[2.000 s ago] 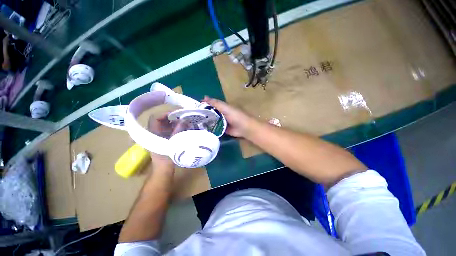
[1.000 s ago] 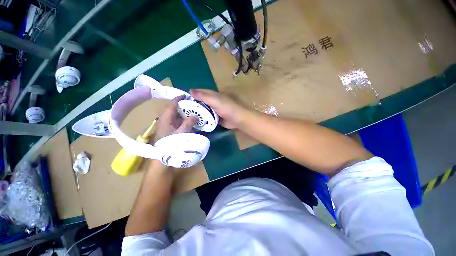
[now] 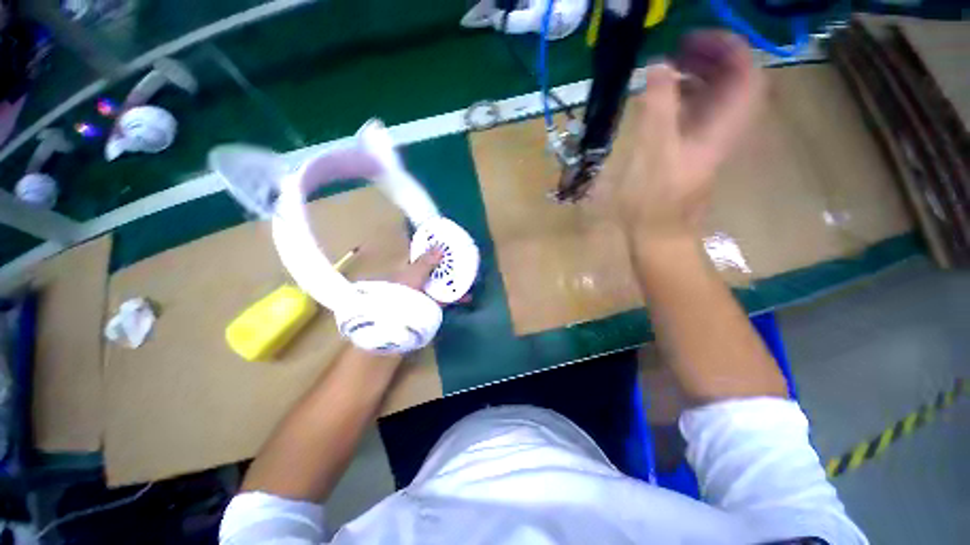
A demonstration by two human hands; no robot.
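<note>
The white cat-ear headset [image 3: 303,240] is held above the bench left of centre, its ears pointing up and left. My left hand [image 3: 422,275] grips it by the ear cup with the slotted white cover plate [image 3: 445,260]; most of the hand is hidden behind the other cup [image 3: 389,317]. My right hand [image 3: 697,117] is raised and blurred, just right of the hanging black screwdriver [image 3: 608,91]. It is off the headset with fingers apart, and I see nothing in it. The screwdriver's metal nose [image 3: 578,179] hangs over the cardboard.
A yellow bottle [image 3: 271,321] lies on the left cardboard [image 3: 191,405], with a crumpled tissue [image 3: 131,323] further left. Other headsets [image 3: 144,130] sit on the green conveyor [image 3: 351,64] beyond the pale rail. Stacked cardboard [image 3: 904,138] stands at the right. Blue hose [image 3: 546,64] hangs by the screwdriver.
My right hand has left the ear cup and moved up and right beside the screwdriver. The cover plate now sits over the cup that was open two seconds ago. My left hand still holds the headset.
</note>
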